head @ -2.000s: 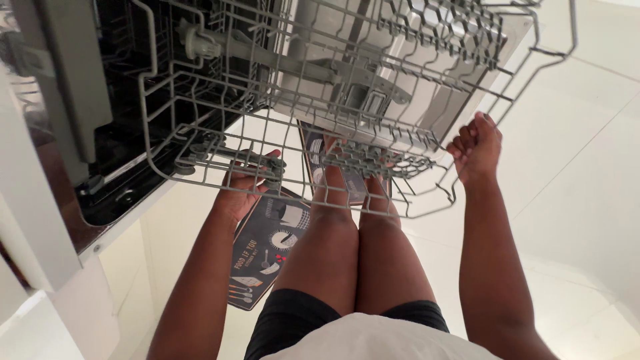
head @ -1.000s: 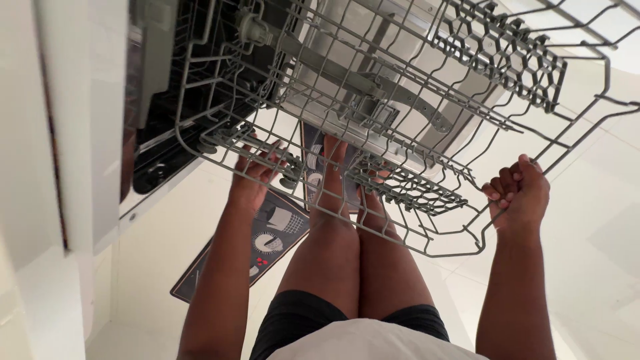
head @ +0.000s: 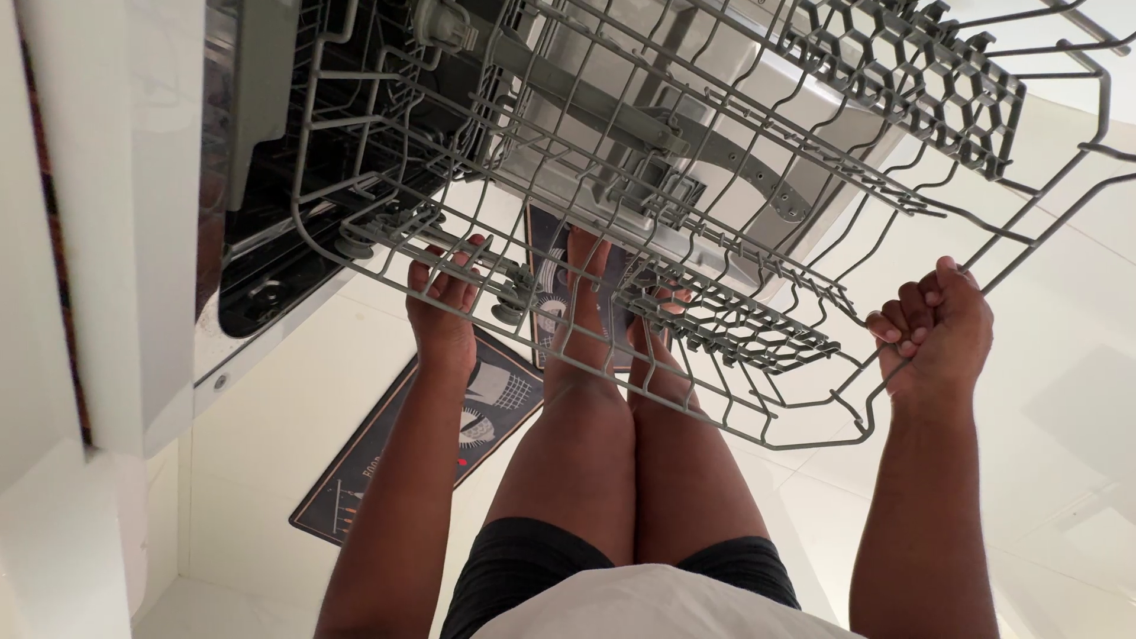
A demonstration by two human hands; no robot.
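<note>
A grey wire dishwasher rack point(head: 568, 355) is held up in front of me, tilted, with nothing in its wires. My right hand point(head: 934, 328) is closed around the wire at its right end. My left hand point(head: 445, 297) grips the roller rail point(head: 479, 257) on its near left side, fingers curled up around it from below. A spray arm point(head: 745, 164) shows through the wires. Honeycomb-patterned plastic shelves point(head: 923, 84) sit along the far side, and another such shelf point(head: 737, 328) lies along the near side.
At the left stands the dishwasher's dark opening point(head: 266, 257), with its steel inner door point(head: 816, 106) folded down under the rack. Two dark printed mats point(head: 506, 382) lie on the pale tiled floor point(head: 266, 373) around my feet. White cabinet fronts point(head: 160, 222) rise at the far left.
The rack has moved to the right, away from the dishwasher opening, with both my hands still on it. The view has shifted somewhat.
</note>
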